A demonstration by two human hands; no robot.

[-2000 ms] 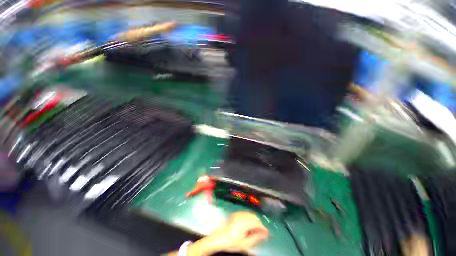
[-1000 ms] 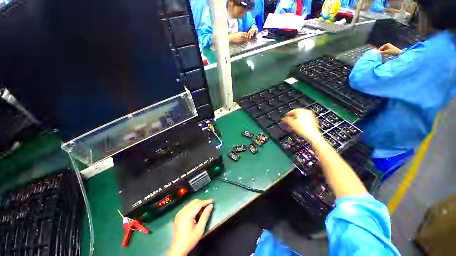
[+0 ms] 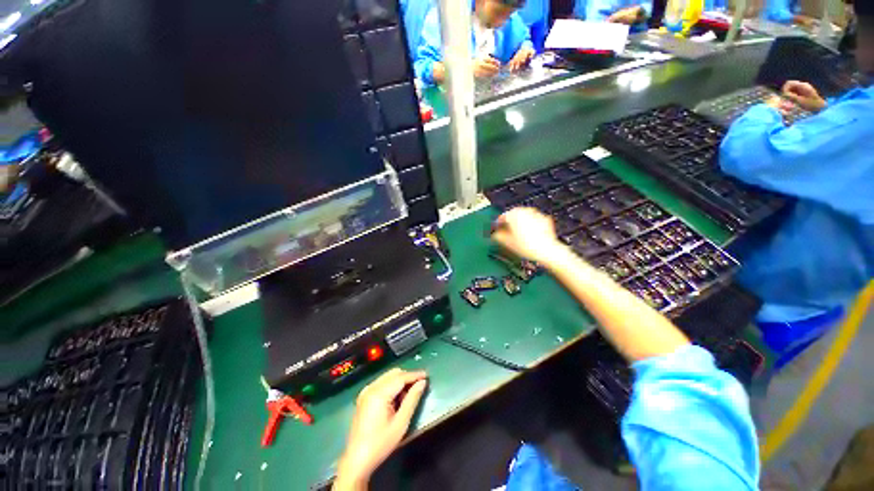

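Several small dark electronic modules (image 3: 486,285) lie loose on the green mat to the right of the black fixture box (image 3: 335,307). My right hand (image 3: 525,235) is over the far end of this group, beside the black blister tray (image 3: 613,206). Its fingertips are bent down and too small to show whether they hold a module. My left hand (image 3: 383,412) rests at the bench edge in front of the box, thumb and fingers apart, with nothing seen in it. The tray's near pockets are filled with modules.
Red-handled cutters (image 3: 285,416) lie at the box's front left. A clear guard (image 3: 297,235) stands behind the box, under a large dark panel (image 3: 211,105). A black cable (image 3: 484,353) runs towards the bench edge. Stacked trays (image 3: 96,403) are at left. A person in blue (image 3: 805,192) sits at right.
My right hand has moved left, from above the tray to the loose modules on the mat. My left hand stays in front of the box. The view has shifted slightly.
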